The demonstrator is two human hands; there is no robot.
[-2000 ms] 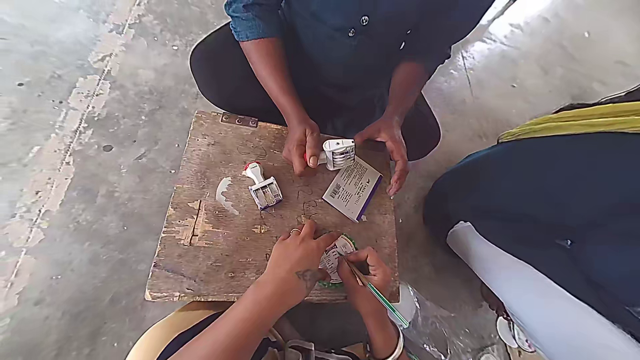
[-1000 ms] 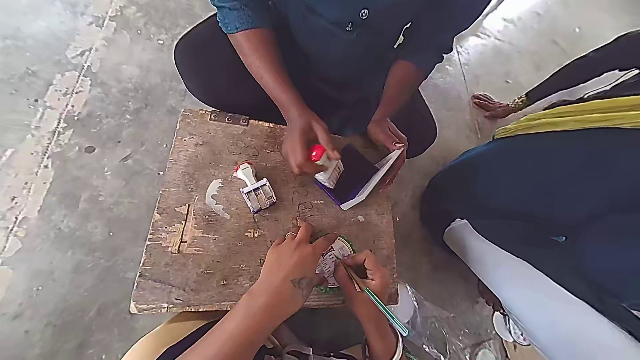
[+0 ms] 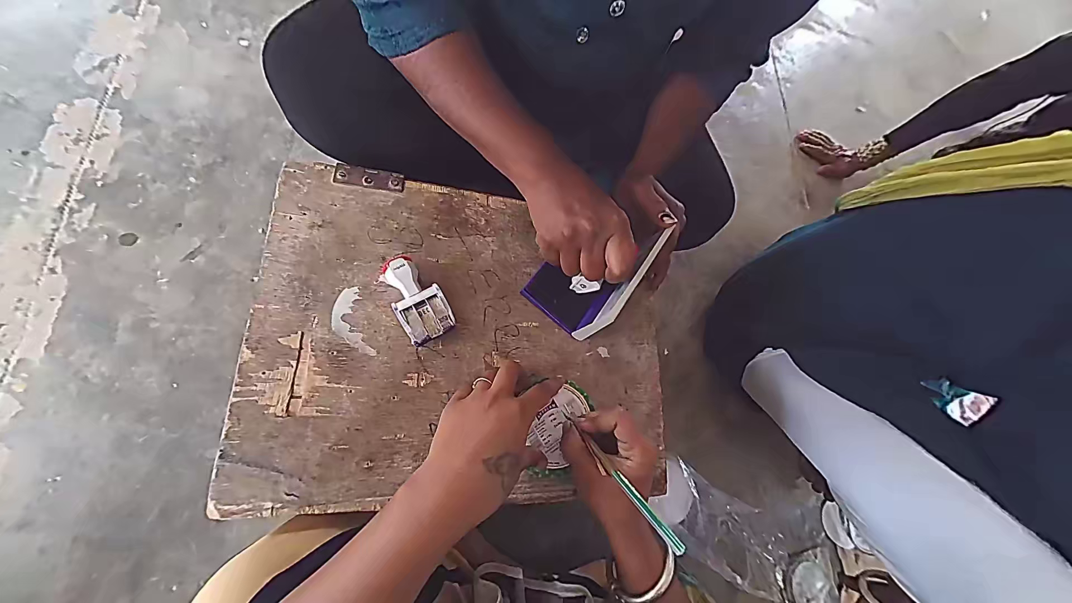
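Note:
On the near part of a worn wooden board [image 3: 352, 452] lies a round printed label [image 3: 550, 431] with a green edge. My left hand [image 3: 494, 427] presses on the label's left side with spread fingers. A thin green-and-white pen or brush [image 3: 645, 511] is held in my right hand [image 3: 611, 452], its tip on the label. Left of the board's middle lies a white self-inking date stamp [image 3: 421, 308] with a red knob. Across from me, a co-worker's hand presses a mostly hidden white stamp [image 3: 585, 284] onto a dark ink pad [image 3: 557, 295]; the other hand holds its raised white lid [image 3: 628, 289].
A metal hinge [image 3: 368, 177] is fixed at the board's far left edge. To the right sits another person in dark clothing with a yellow cloth [image 3: 963, 177], one hand on the concrete floor. Clear plastic bags [image 3: 729, 528] lie by the board's near right corner.
The co-worker's stamp, first held above a white flat box, is now down on the opened ink pad. A third person's hand has come into view on the floor. My hands stay at the label.

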